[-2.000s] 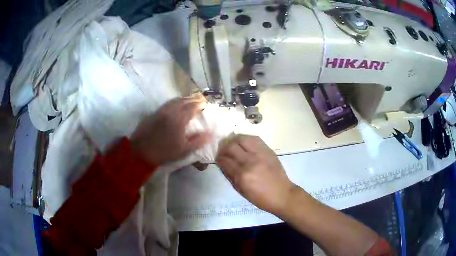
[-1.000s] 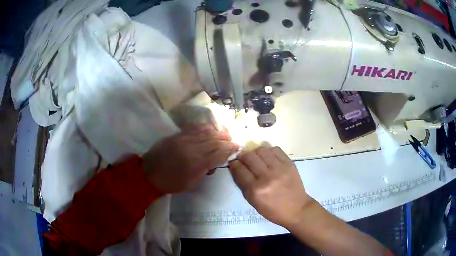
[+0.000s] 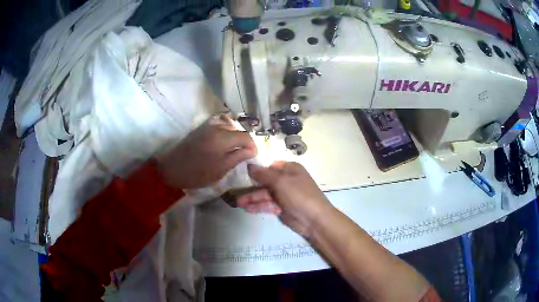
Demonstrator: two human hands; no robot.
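Observation:
The cream garment [image 3: 118, 112] lies heaped left of the sewing machine [image 3: 337, 65], and its edge runs under my hands to the lit needle area [image 3: 267, 134]. My left hand [image 3: 207, 150] lies on the cloth just left of the needle, fingers bent over the garment edge. My right hand [image 3: 283, 191] is in front of the needle, thumb and forefinger pinching the pale edge, the other fingers spread below. The lamp glare hides the exact seam and what lies under the presser foot.
A smartphone [image 3: 387, 141] with a lit screen lies under the machine arm. Blue thread snips [image 3: 477, 180] lie at the right of the table. Black looped handles [image 3: 518, 168] lie farther right. A printed tape scale [image 3: 378, 232] runs along the front edge of the white table [image 3: 366, 206].
My hands have moved slightly left. My left hand has drawn back from my right fingertips, and my right hand has turned, its lower fingers now showing. The view has shifted back, showing the machine farther left.

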